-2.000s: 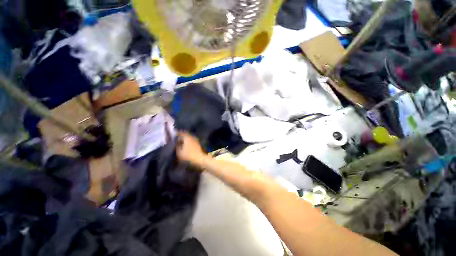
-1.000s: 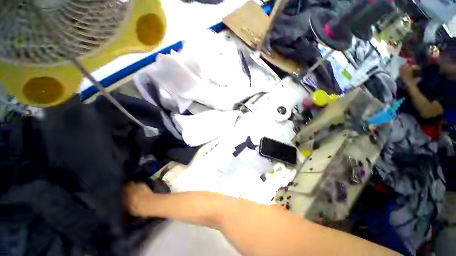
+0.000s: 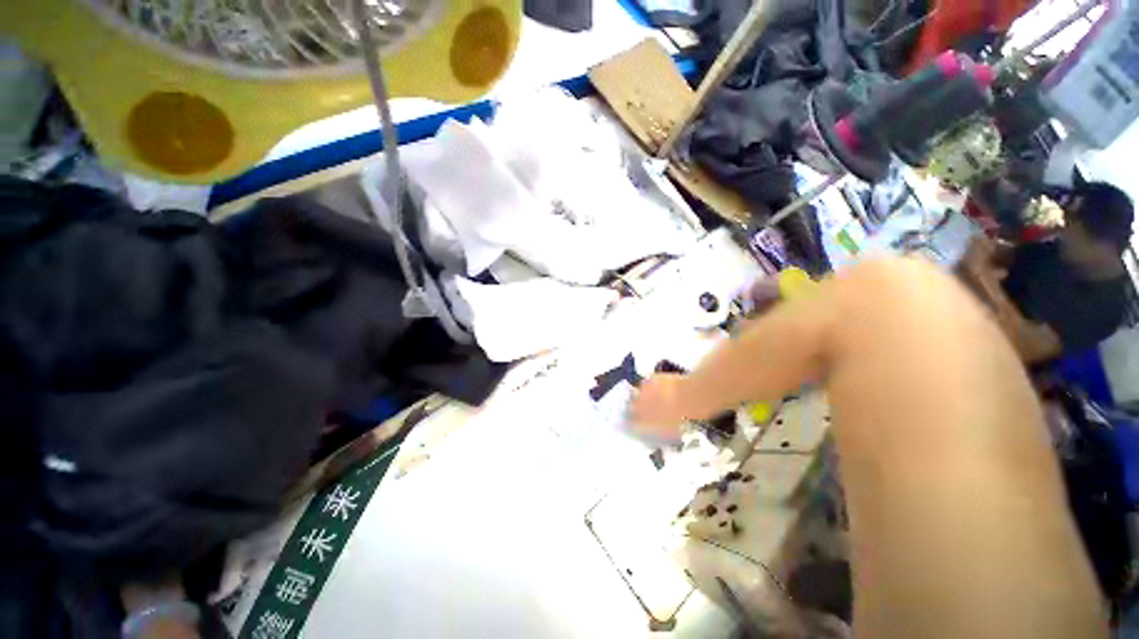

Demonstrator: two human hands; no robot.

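Observation:
A large heap of dark garments [image 3: 162, 375] lies at the left, with a small white label on it. My right hand [image 3: 660, 406] is blurred and reaches in from the right, over the white machine and table area. Its fingertips are at a pale piece [image 3: 617, 402] beside small black strips [image 3: 612, 377]; whether they grip anything is unclear. A bit of skin with a pale band, likely my left hand or wrist [image 3: 160, 614], shows at the bottom left edge below the dark garments. Its fingers are hidden.
A yellow fan [image 3: 281, 106] stands at the top left. White cut pieces [image 3: 537, 187] lie behind the machine, near a white roll [image 3: 712, 303]. A green ruler strip [image 3: 319, 549] marks the white table [image 3: 475, 537]. Thread cones [image 3: 918, 112] and another person [image 3: 1068, 275] are at the right.
My right hand has left the dark garment and moved right to the black strips. The dark garments now lie heaped at the left. The phone seen earlier is largely or fully hidden.

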